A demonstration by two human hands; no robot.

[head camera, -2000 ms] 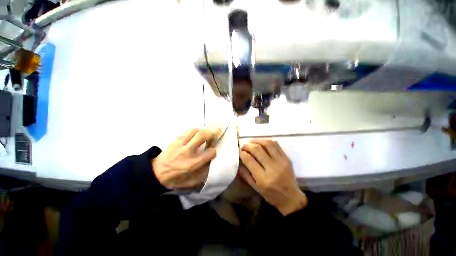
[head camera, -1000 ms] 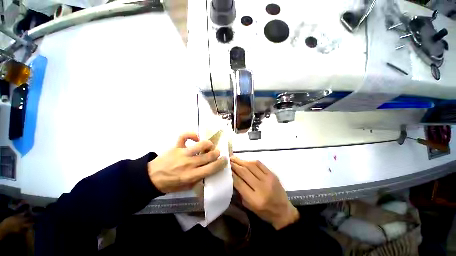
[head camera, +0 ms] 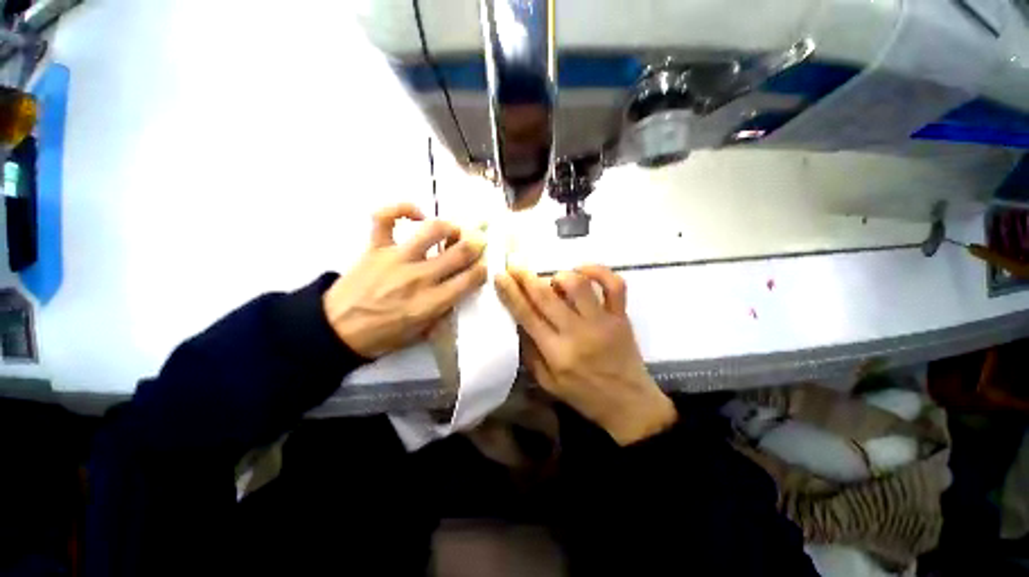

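A white strip point(head camera: 486, 352) runs from the needle area over the table edge towards my lap, with a beige band point(head camera: 445, 349) beside and under it. My left hand point(head camera: 406, 282) lies on the strip's left side, fingertips pressing it close below the needle. My right hand point(head camera: 581, 344) holds the strip's right edge between its fingertips. The sewing machine head point(head camera: 609, 73) stands above, its shiny metal guard point(head camera: 522, 101) in front. The needle and presser foot are hidden by glare and the guard.
A blue edge point(head camera: 49, 186) with dark items is at the far left. An orange-handled tool point(head camera: 993, 255) lies at the far right. Beige and white garment pieces point(head camera: 869, 468) are heaped below the table's right side. The table's grey front edge point(head camera: 722, 370) curves across.
The view has shifted and moved closer to the machine head. My left hand's fingertips now lie flatter and nearer the needle. Both hands stay on the strip.
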